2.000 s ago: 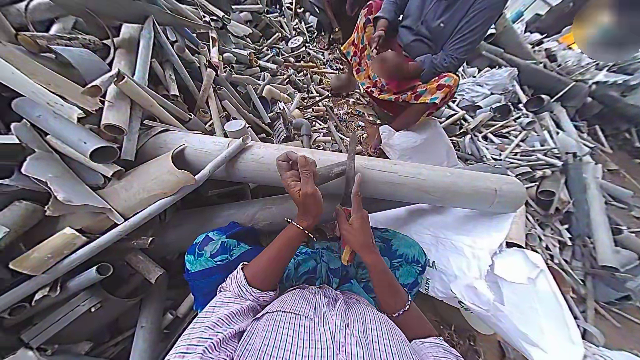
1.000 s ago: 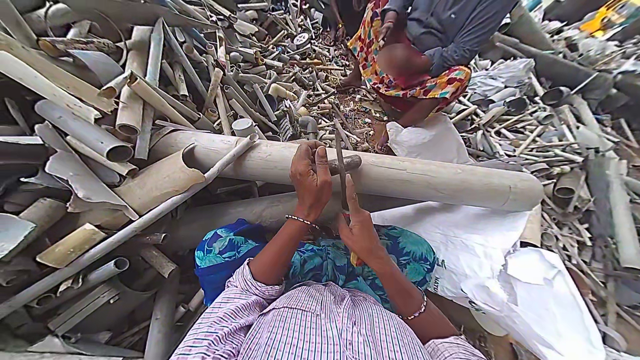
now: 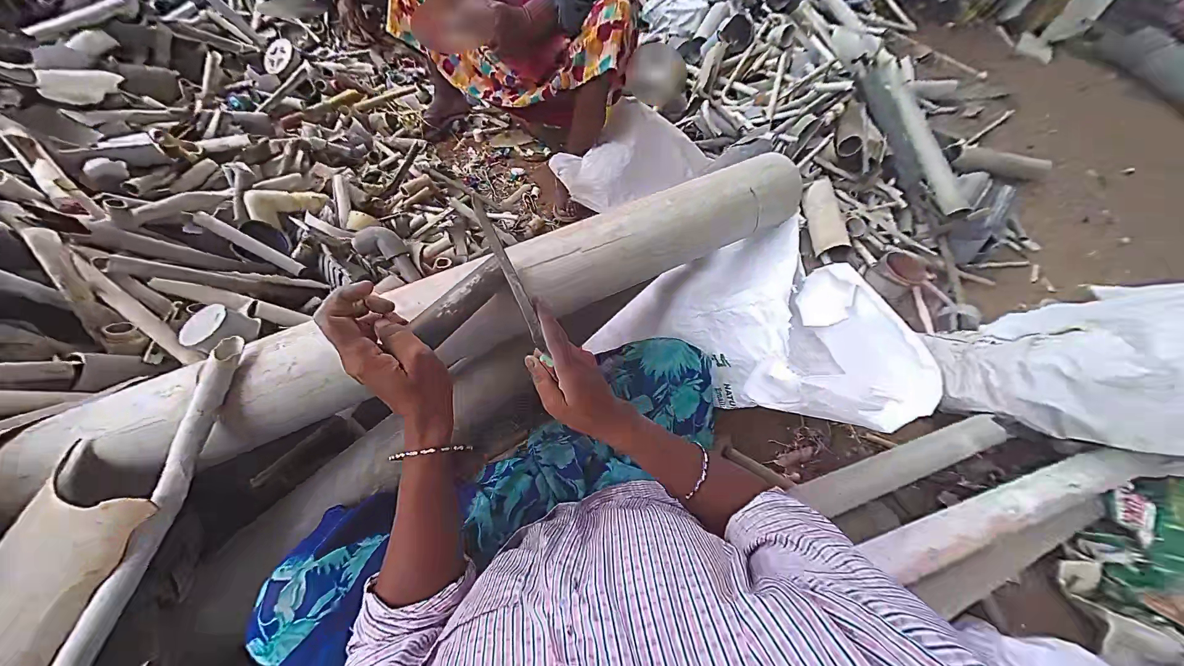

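My right hand (image 3: 575, 384) grips the handle of a long, narrow metal blade (image 3: 504, 259), which points up and away across the large pipe. A short, dark grey pipe piece (image 3: 460, 301) lies against the large pale plastic pipe (image 3: 638, 231), its near end beside my left hand (image 3: 393, 356). The left hand's fingers are curled and partly raised; whether they touch the short piece is not plain. The large pipe runs slantwise in front of my lap, over another thick pipe (image 3: 342, 486).
A seated person in patterned cloth (image 3: 518, 74) is across from me. Broken pipes (image 3: 166, 240) are heaped at left and beyond. White sacks (image 3: 832, 342) lie at right, near long pale lengths (image 3: 990, 527). A broken pipe section (image 3: 79, 555) stands at lower left.
The view has turned to the right and down. The fingers of my left hand, earlier around the short pipe piece, now look looser. The blade is still in my right hand.
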